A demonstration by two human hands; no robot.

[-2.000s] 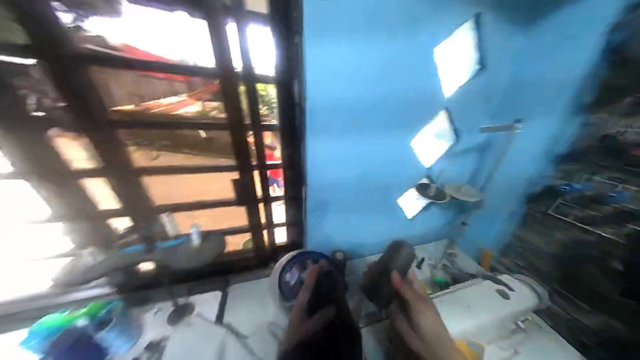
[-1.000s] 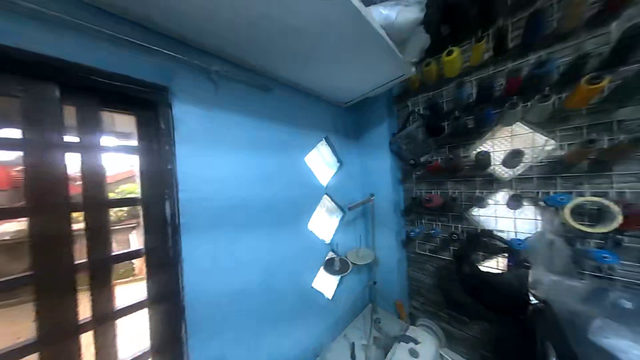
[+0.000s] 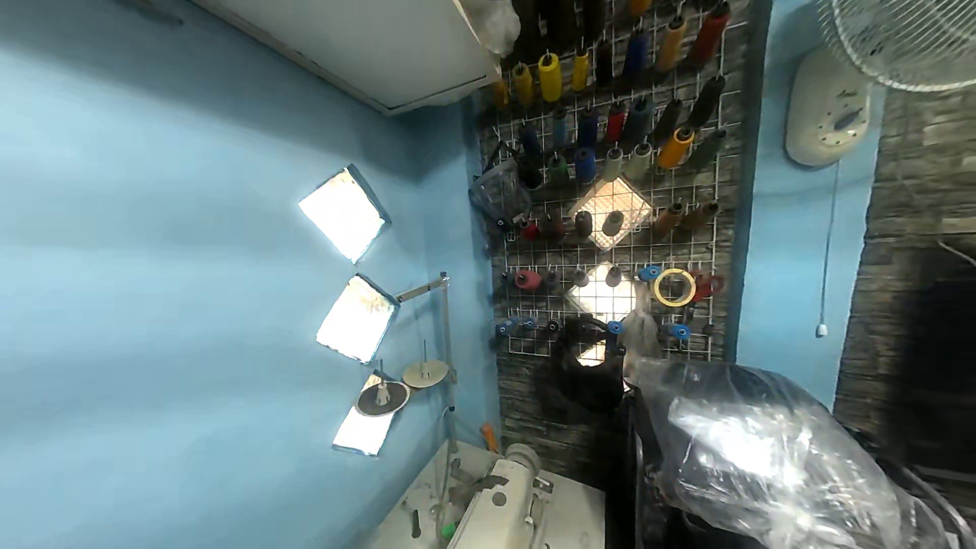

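Neither my left hand nor my right hand shows in the view now, so what they hold or touch is hidden. At the lower middle stands a white sewing machine (image 3: 499,507) on a pale table (image 3: 576,503). Behind it rises a metal thread stand (image 3: 447,328) with two round spool plates; the darker plate (image 3: 383,397) carries an upright spool holder, and the paler plate (image 3: 425,374) has a bare pin. Many thread spools, among them a yellow one (image 3: 550,77) and an orange one (image 3: 675,148), hang on a wire grid (image 3: 717,252).
A clear plastic cover (image 3: 762,450) drapes over something bulky at the lower right. A wall fan (image 3: 827,107) with a pull cord hangs above it. A roll of tape (image 3: 675,287) and a black bag-like thing (image 3: 591,374) hang on the grid. Diamond-shaped openings (image 3: 345,213) pierce the blue wall.
The view has swung up and to the right, off the window. Two seconds ago both hands showed low over the table, near dark objects; they are out of view now.
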